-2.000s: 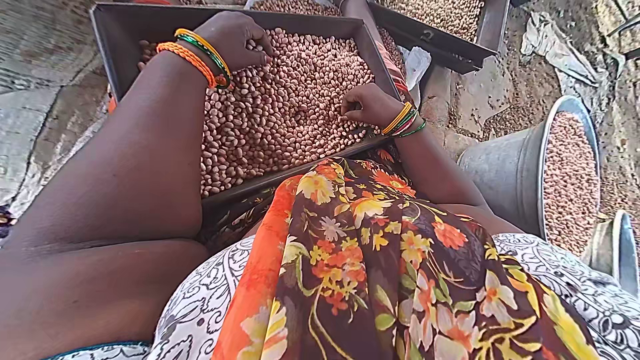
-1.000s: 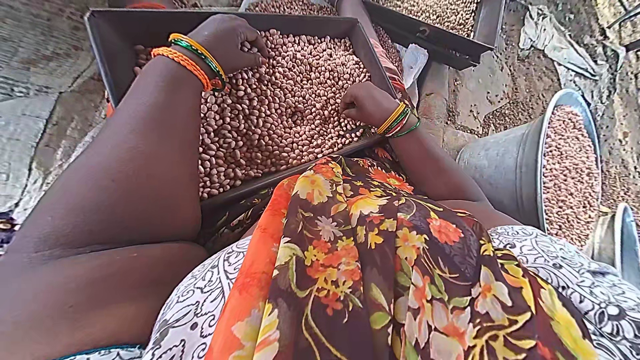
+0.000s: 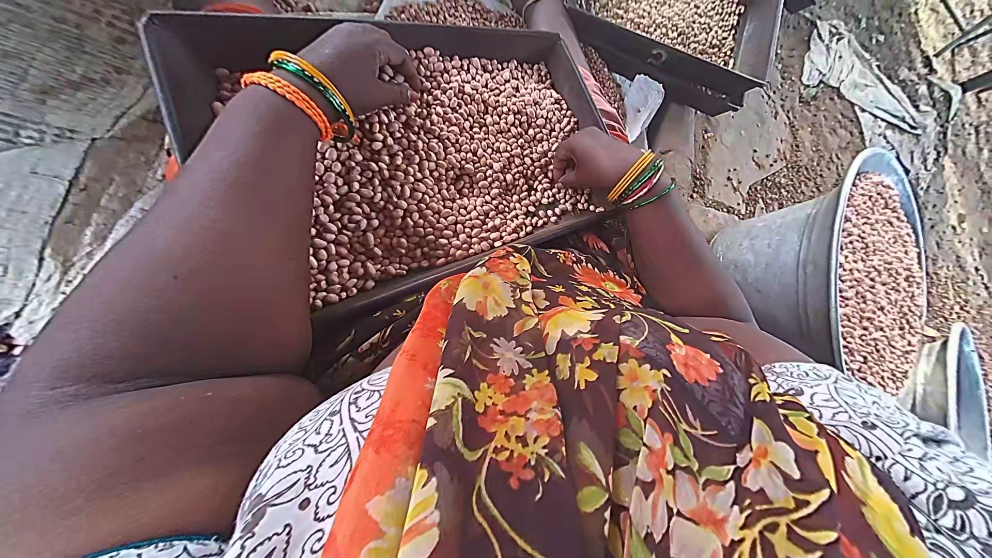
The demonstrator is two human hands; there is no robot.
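Observation:
A dark metal tray (image 3: pixel 174 85) rests by my lap, holding a layer of pinkish-brown nuts or beans (image 3: pixel 434 186). My left hand (image 3: pixel 364 68), with orange, yellow and green bangles, is at the tray's far left part, its fingers curled around a few of the nuts or beans. At the right side of the tray my right hand (image 3: pixel 593 161), also in bangles, touches the pile with curled fingers; whether anything is between them cannot be made out.
A metal bucket (image 3: pixel 783 248) full of similar nuts or beans leans at the right, beside another metal vessel (image 3: pixel 934 380). Beyond lies a second dark tray (image 3: pixel 659 58) with paler ones. Another person's arm (image 3: pixel 552 23) reaches down behind my tray. A crumpled plastic sheet (image 3: pixel 860 77) lies on the ground.

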